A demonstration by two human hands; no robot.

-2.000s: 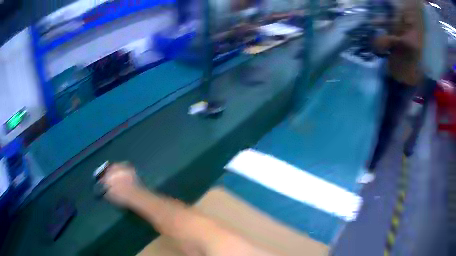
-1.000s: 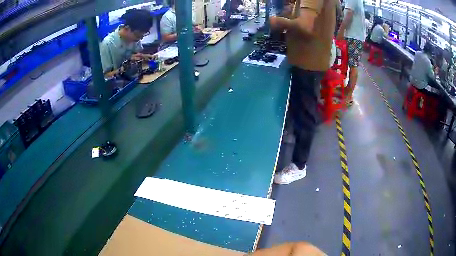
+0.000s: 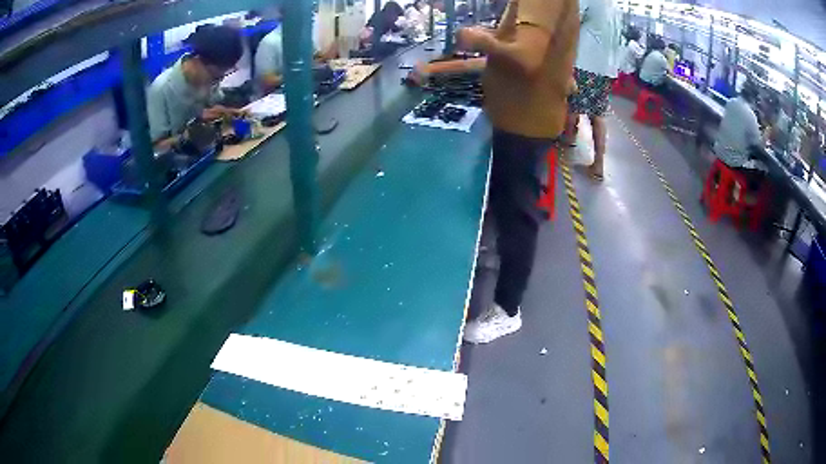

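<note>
Neither of my hands is in the picture. A part-finished unit, round and black with a white and yellow patch at its left side, lies on the dark green belt at the left. A flat oval piece, black, lies farther along the belt. A long white strip lies across the teal bench near its front end. Below it, the tan cardboard shows at the bottom edge.
Green posts stand between belt and bench. A standing person is at the bench's right edge, by black parts on a white sheet. A seated person works across the belt. Yellow-black stripes mark the aisle floor.
The arm seen over the belt, then at the bottom edge, is out of view. The view has swung right. The standing person now reaches an arm left over the black parts.
</note>
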